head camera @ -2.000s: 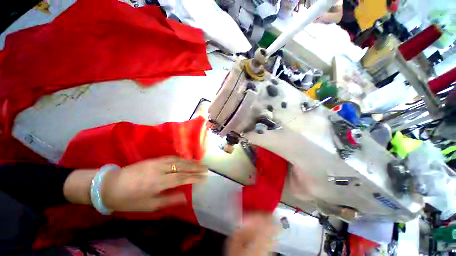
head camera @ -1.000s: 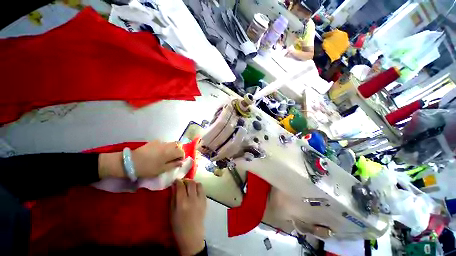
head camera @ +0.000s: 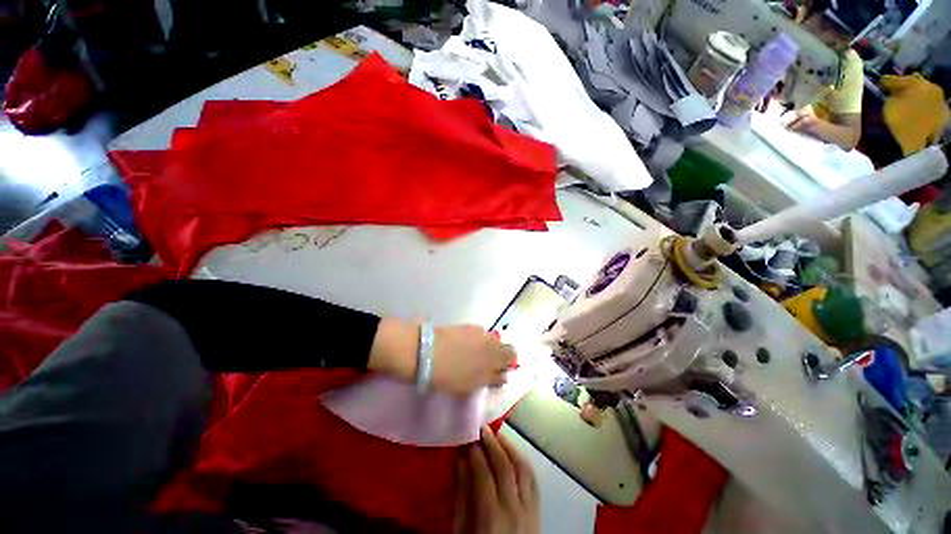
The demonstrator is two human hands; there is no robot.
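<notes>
A pale, curved-edge cloth piece (head camera: 417, 415) lies over a dark red garment panel (head camera: 302, 459) left of the lit needle area. My left hand (head camera: 461, 358), with a pale bangle, is closed on the pale piece's upper end, fingertips beside the presser foot. A bit of red shows at the fingertips. My right hand (head camera: 501, 487) lies on the cloth at the bottom, fingers extended against the pale piece's edge; the picture's edge cuts it off. The cream sewing machine head (head camera: 626, 318) stands right of my hands; the needle tip is lost in glare.
Red cut panels (head camera: 355, 156) lie on the white table (head camera: 365, 273) beyond my left arm. White pieces (head camera: 553, 89) and grey pieces (head camera: 626, 78) lie behind. A separate curved red piece (head camera: 673, 485) is by the machine arm. Another person (head camera: 839, 99) sits at far right.
The view has swung left, shifting the machine right in the picture. My right hand came in from beyond the needle area to the cloth. A pale piece now shows under my left hand.
</notes>
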